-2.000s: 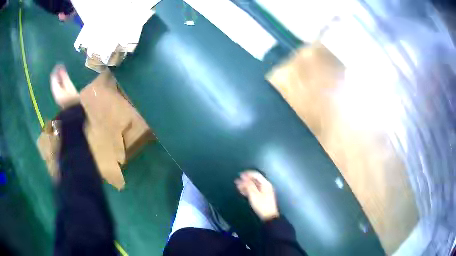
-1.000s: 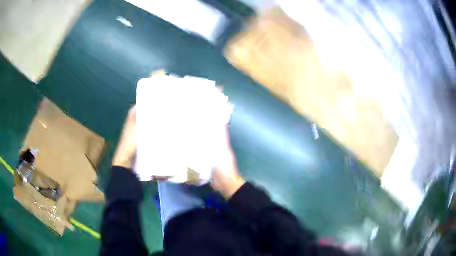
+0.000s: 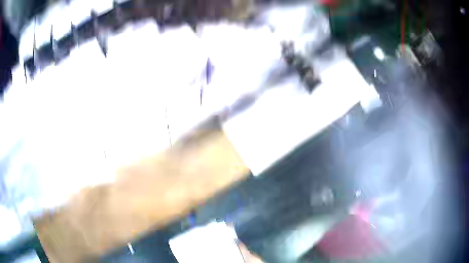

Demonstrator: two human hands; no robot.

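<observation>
A white block or pile of carton blanks (image 3: 206, 244) shows at the bottom edge, cut off by the picture and overexposed, so single sheets cannot be told. My right hand (image 3: 250, 254) is at its right side, small, blurred and mostly cut off, with its fingers against the pile. My left hand is out of the picture.
Stacked white finished cartons (image 3: 118, 102) fill the upper left, blurred by glare. A brown board (image 3: 154, 192) lies before them. A white board (image 3: 298, 118) with small dark pieces (image 3: 303, 67) on it is to its right. A pink thing (image 3: 355, 236) is at lower right.
The view has swung from the bench edge to the carton stacks. The right hand went from empty to holding the white pile. The pile is now lower in view, and my left hand has left the picture.
</observation>
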